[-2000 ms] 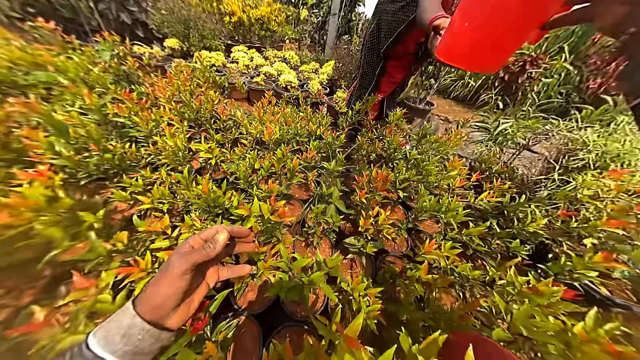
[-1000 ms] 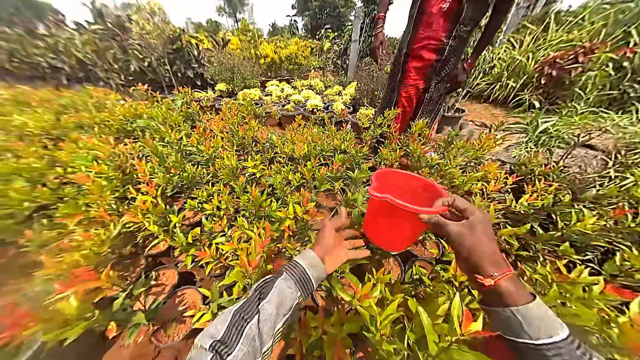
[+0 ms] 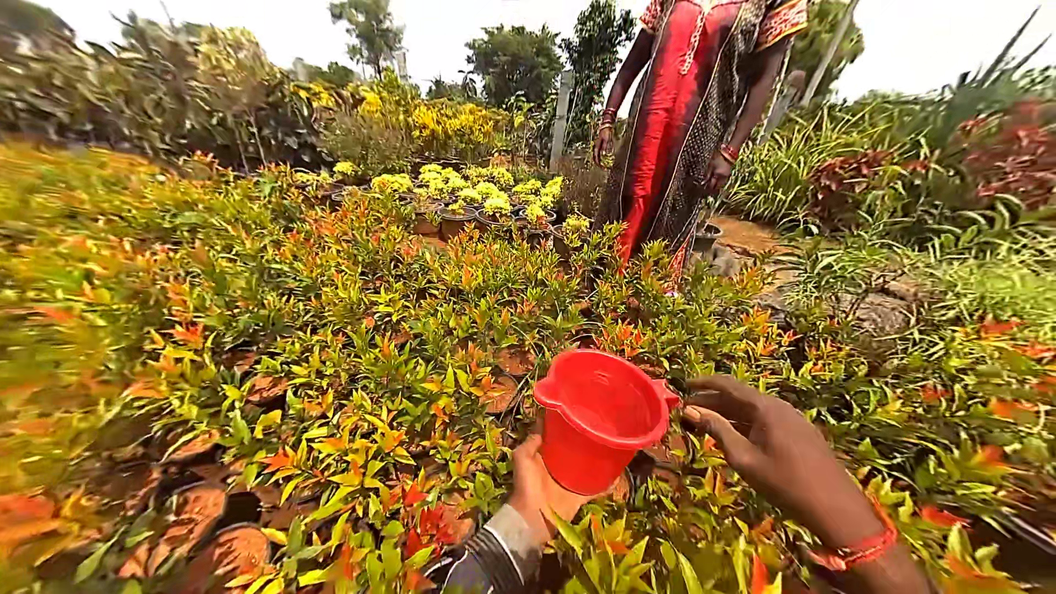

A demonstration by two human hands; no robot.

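A red plastic mug (image 3: 598,421) with a pouring lip is tilted toward me, its mouth facing up, above the potted plants. My left hand (image 3: 540,487), in a grey striped sleeve, holds the mug from below and behind; its fingers are partly hidden by the mug. Beside the lug on the mug's right rim is my right hand (image 3: 767,450), thumb and fingers bent and apart, with nothing visible between them. A red thread bracelet (image 3: 862,544) circles that wrist. Green plants with orange-red leaf tips (image 3: 371,355) surround both hands.
Soil-filled pots (image 3: 239,549) show among the leaves at lower left. A person in red and dark patterned clothing (image 3: 668,124) stands beyond the plants. Pots with yellow-leaved plants (image 3: 487,202) stand farther back, and rocks (image 3: 883,309) lie at right.
One second ago my right hand held the mug by its side, with my left hand apart from it. Now the left hand holds it. Earlier still, the mug was at the top right. The view has tilted up.
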